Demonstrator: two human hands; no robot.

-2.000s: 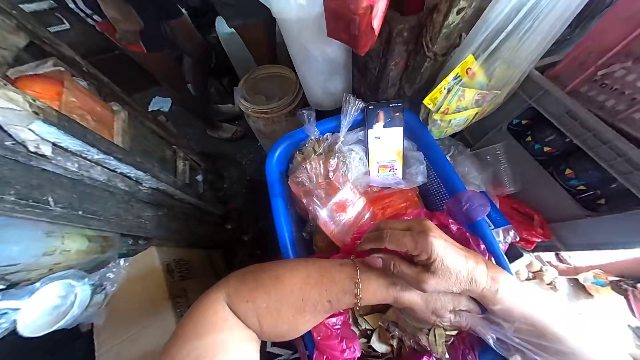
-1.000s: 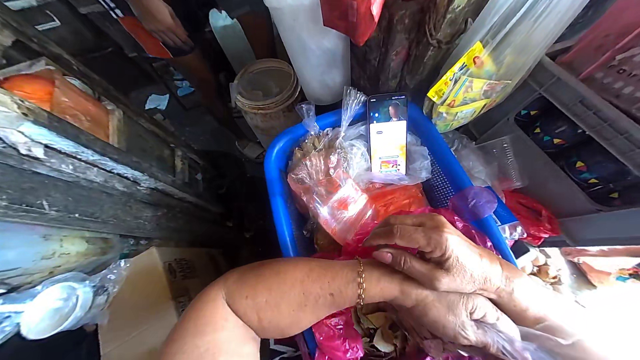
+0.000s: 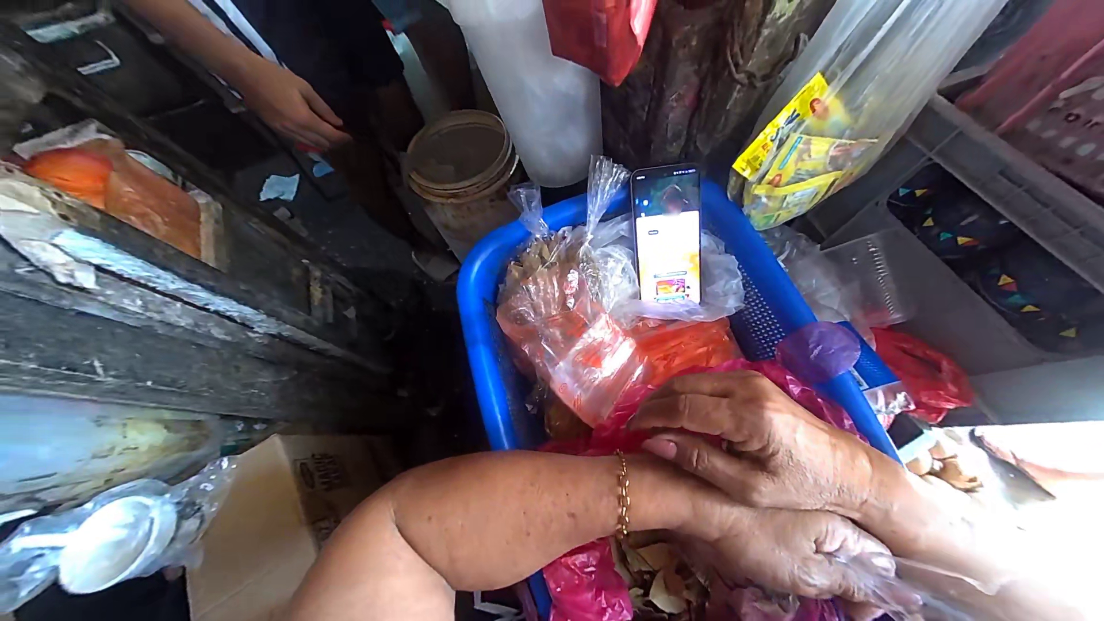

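Note:
My left hand (image 3: 793, 552), with a gold chain bracelet on its wrist, reaches across from the left and grips thin clear plastic (image 3: 940, 582). Coming from the right, my right hand (image 3: 750, 435) lies above the left wrist, its curled fingers against a pink plastic bag (image 3: 586, 582); whether they grip it is hidden. Dry brown leaves (image 3: 660, 578) show in the pink bag below my wrists. The bag lies in a blue plastic basket (image 3: 483, 345), beside a tied clear bag of dried pieces (image 3: 556, 276), orange-red plastic packs (image 3: 681, 345) and a propped smartphone (image 3: 668, 233) with its screen lit.
A lidded bucket (image 3: 461, 159) stands behind the basket. Yellow packets (image 3: 802, 164) hang in clear plastic. At left are a worn wooden ledge (image 3: 259, 302), a cardboard box (image 3: 250, 526) and a bagged white scoop (image 3: 116, 539). Another person's hand (image 3: 293, 108) is at upper left.
My left hand has shifted slightly right, away from the leaves. My right hand stays above the left wrist. The other person's hand has come lower and further into view.

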